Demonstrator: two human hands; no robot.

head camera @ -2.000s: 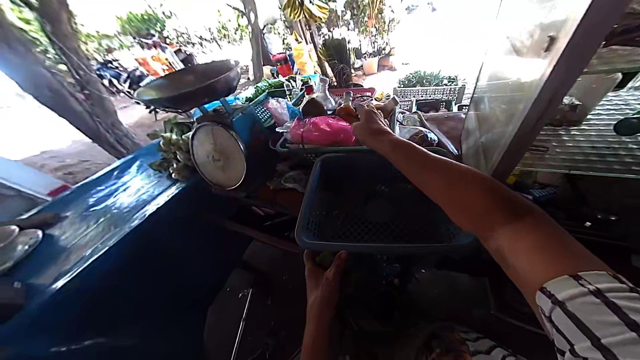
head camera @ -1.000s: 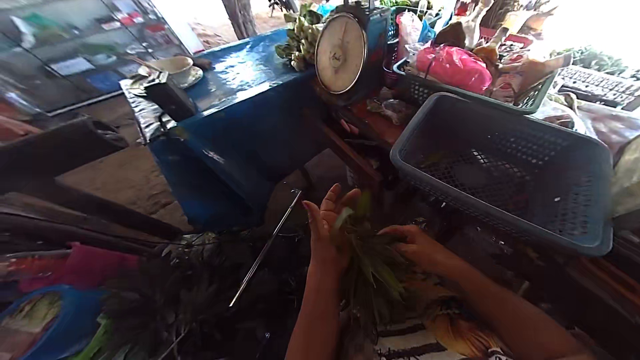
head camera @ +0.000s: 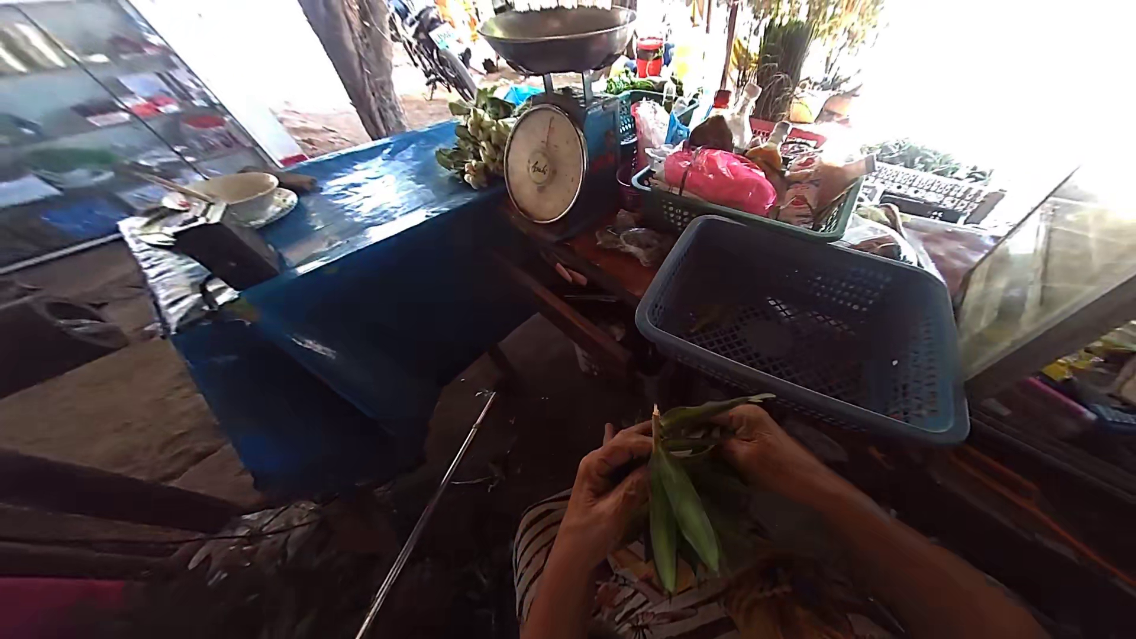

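A small bunch of long green leaves hangs between my two hands, low in the view over my striped clothing. My left hand is closed around the stem end on its left side. On the other side, my right hand pinches a leaf that bends across the top of the bunch. Beyond my hands, to the upper right, sits a grey-blue plastic basket with perforated walls. The fingertips of both hands are partly hidden by the leaves.
A dial scale with a metal pan stands beside a leafy bunch on a blue table. Behind the large basket, a green basket holds a pink plastic bag and bottles. A thin metal rod slants up at lower left.
Two seconds ago my right hand reached out to the goods behind the basket; now it is back at the leaves with my left hand. The view has swung.
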